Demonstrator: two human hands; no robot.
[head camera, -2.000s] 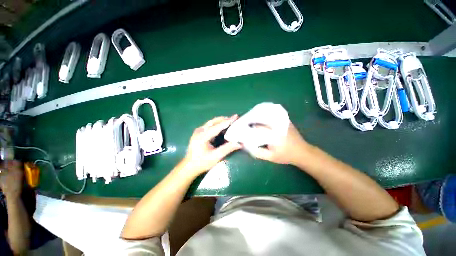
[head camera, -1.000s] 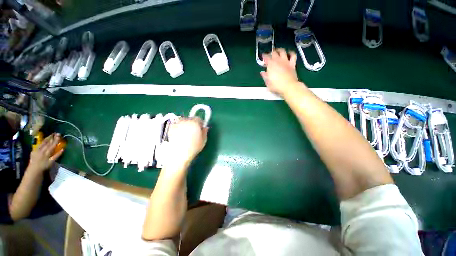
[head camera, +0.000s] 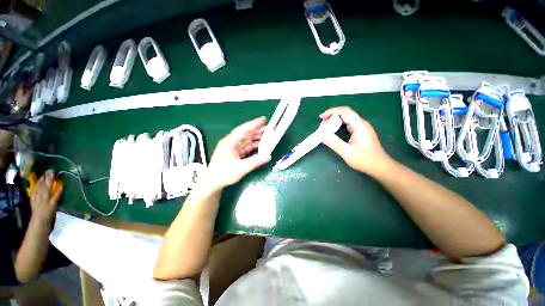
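My left hand (head camera: 236, 156) holds a white loop (head camera: 279, 125) at its lower end, between thumb and fingers; the loop stands tilted, its top near the pale rail. My right hand (head camera: 357, 141) grips a second white loop (head camera: 305, 146) by its upper right end, seen nearly edge-on. This loop slopes down to the left and shows a small blue mark near its lower end. The two loops are close together above the green bench, at the middle of the view. Whether they touch is hard to tell.
A row of white loops (head camera: 140, 167) stands at left. Overlapping blue-marked loops (head camera: 433, 119) lie at right. Beyond the pale rail (head camera: 239, 92), the belt carries more loops. An open carton (head camera: 236, 263) with a white sheet (head camera: 104, 254) is below. Another person's hand (head camera: 45, 194) is at far left.
My right hand has come back from the belt with a blue-marked loop. My left hand has moved from the row to the middle and now holds a loop. The camera view has shifted.
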